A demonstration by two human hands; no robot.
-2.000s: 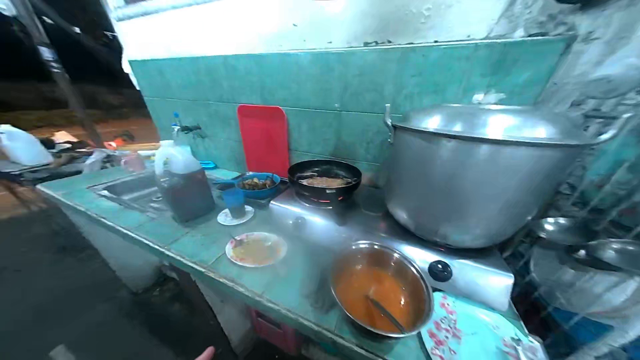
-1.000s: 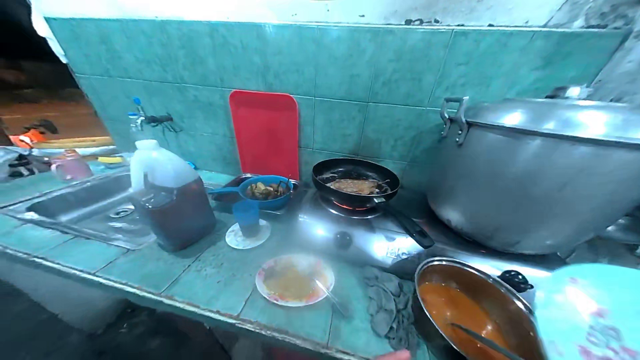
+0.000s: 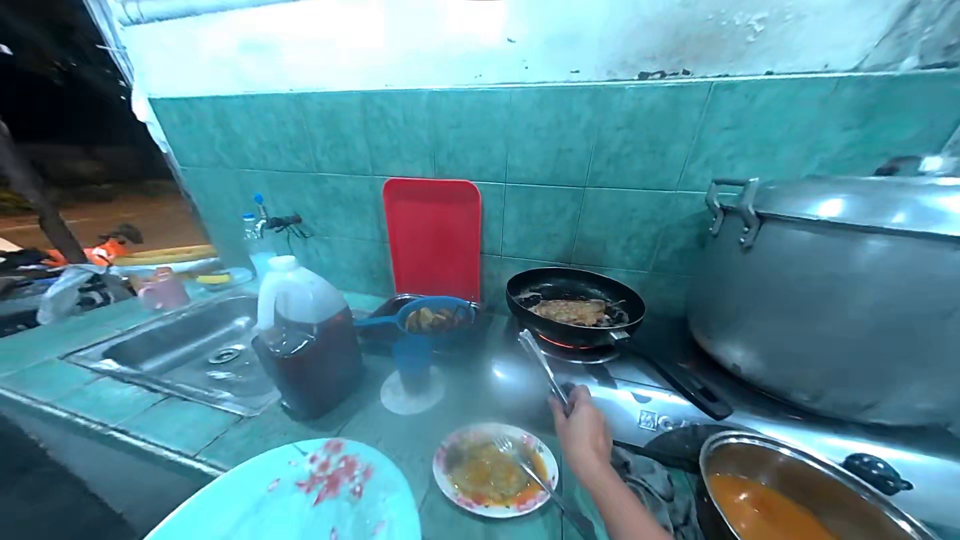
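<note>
My right hand (image 3: 583,431) grips a pair of metal tongs (image 3: 541,364), whose tip is just in front of a black frying pan (image 3: 551,330). In the pan lies a browned piece of food (image 3: 571,311), over a glowing burner. Left of my right hand, a small floral plate (image 3: 495,504) holds yellowish liquid and a fork (image 3: 536,477). A large pale floral plate (image 3: 292,499) is at the lower left; the hand on it, if any, is hidden. My left hand is out of view. At the lower right stands a metal bowl (image 3: 739,450) with orange liquid.
A big lidded aluminium pot (image 3: 825,315) stands on the stove's right side. To the left are a jug of dark liquid (image 3: 315,367), a blue strainer with food (image 3: 439,311), a blue cup (image 3: 412,354), a steel sink (image 3: 217,352) and a red tray (image 3: 433,240) against the tiles.
My right hand has come into view over the stove's front with the tongs. The large floral plate has moved from the right side to the lower left.
</note>
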